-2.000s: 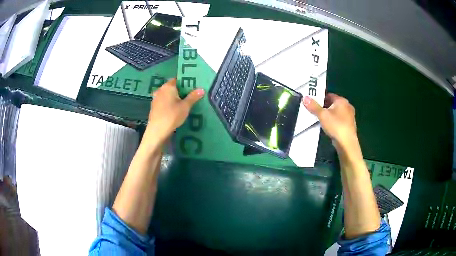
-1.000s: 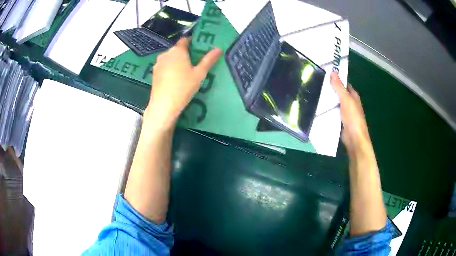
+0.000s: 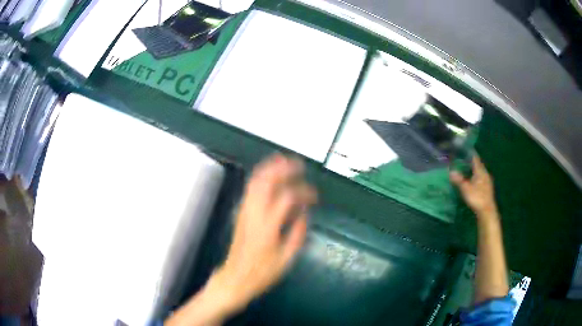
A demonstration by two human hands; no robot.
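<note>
A box lid [image 3: 408, 130] with a laptop picture lies face up on the green belt, its picture blurred. My right hand [image 3: 475, 184] is at its lower right corner, fingers on or beside the edge; the contact is blurred. An open box base [image 3: 281, 79], white inside with a thin rim, lies just left of the lid. My left hand [image 3: 271, 207] is over the front of the belt, blurred, fingers apart and holding nothing. A tall stack of white inserts [image 3: 115, 210] stands left of it.
Another printed lid [image 3: 175, 48] lies left of the base, with a white piece [image 3: 102, 32] beyond it. Silvery flat items [image 3: 22, 108] are at far left, a brown carton [image 3: 19, 248] below. Green boxes [image 3: 456, 286] stand lower right. A grey rail [image 3: 440, 60] runs behind the belt.
The printed box has been opened. Its lid now lies turned on the right and its white base is exposed beside it. My left hand has let go and moved down towards me.
</note>
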